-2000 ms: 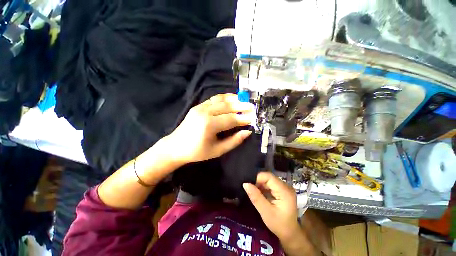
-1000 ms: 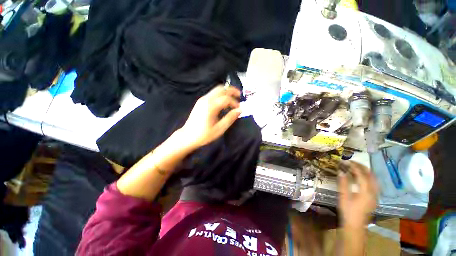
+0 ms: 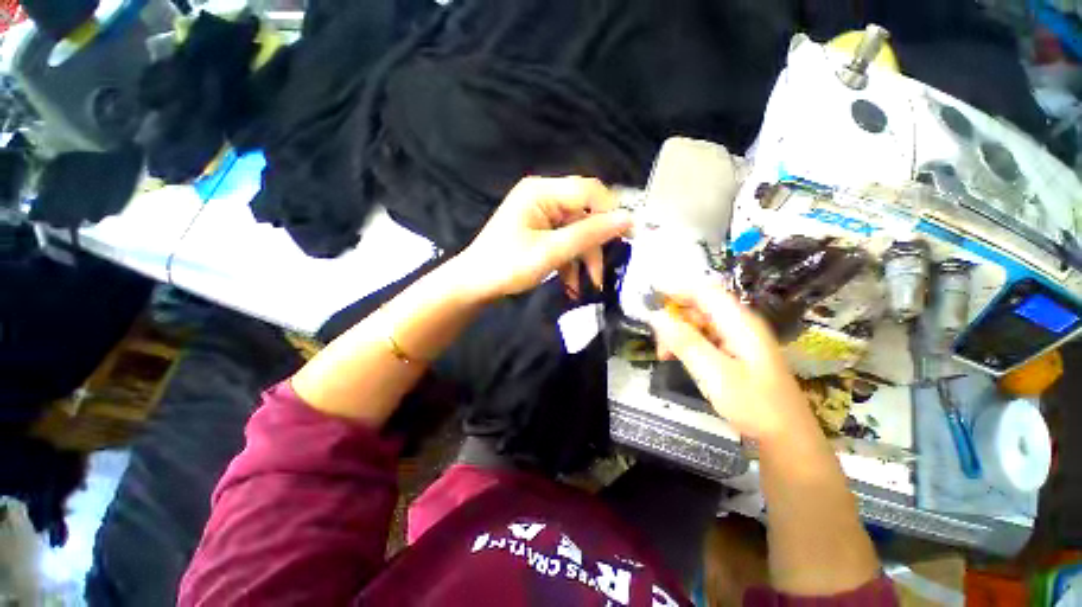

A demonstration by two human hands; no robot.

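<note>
The black garment (image 3: 534, 356) hangs over the table's front edge and down toward the lap. A small white label (image 3: 581, 327) lies on it, below my left hand. My left hand (image 3: 552, 237) pinches an edge of the garment at the left of the machine's light plate; the fingertips partly hide the pinched part. My right hand (image 3: 724, 350) is closed around the slim yellow-orange snips (image 3: 678, 311). Their dark tip points left toward my left fingers, a short gap away. Most of the snips is hidden by the fingers.
The white overlock machine (image 3: 819, 217) stands at right, with its lit control panel (image 3: 1023, 326). A blue tool (image 3: 959, 433) and a white thread roll (image 3: 1017, 445) lie at lower right. A heap of black garments (image 3: 498, 119) is behind my left hand.
The garment has come away from the needle area to the left. My right hand reached right to the snips and has come back left with them. The view has shifted.
</note>
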